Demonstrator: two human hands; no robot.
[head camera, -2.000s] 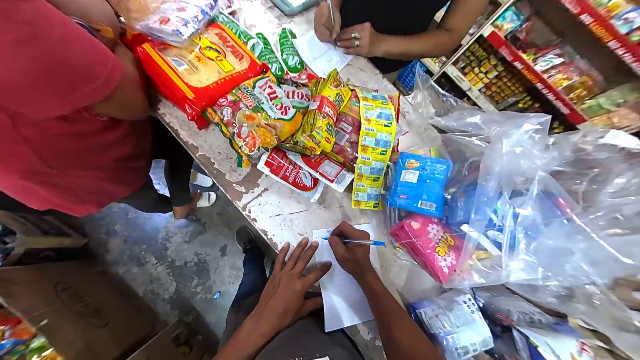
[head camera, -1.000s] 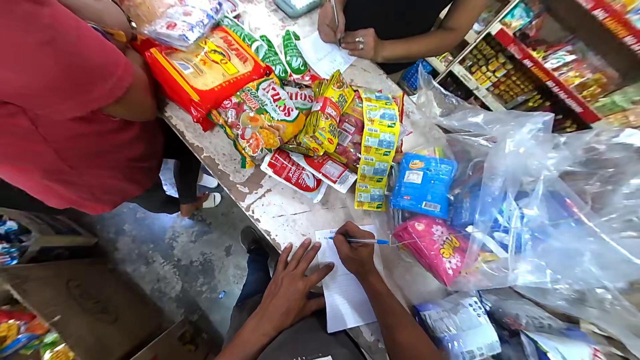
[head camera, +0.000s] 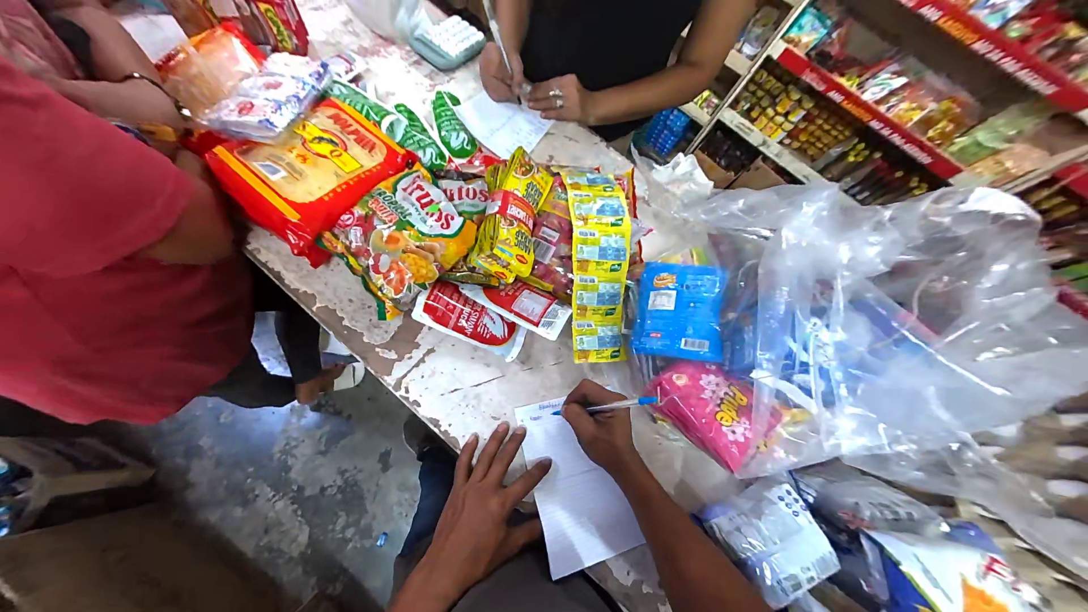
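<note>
My right hand (head camera: 600, 427) holds a blue-capped ballpoint pen (head camera: 625, 405), its tip on a lined sheet of paper (head camera: 582, 510) that bears a little handwriting near the top. My left hand (head camera: 489, 501) lies flat with fingers spread at the sheet's left edge. Beyond the sheet are red and white sachets (head camera: 472, 319), a hanging-type strip of yellow sachets (head camera: 599, 272) and a blue packet (head camera: 678, 310). A pink packet (head camera: 705, 408) lies just right of the pen's end, partly under clear plastic.
Candy bags (head camera: 408, 221) and a red and yellow packet (head camera: 310, 166) cover the worn counter (head camera: 450, 382). Large clear plastic bags (head camera: 850, 314) fill the right. Across the counter a person writes on paper (head camera: 506, 121); another in a red shirt (head camera: 110, 255) stands at left. Stocked shelves (head camera: 799, 110) stand behind.
My right hand stays at the top of the sheet with the pen, and my left hand stays beside it. Nothing else has plainly moved.
</note>
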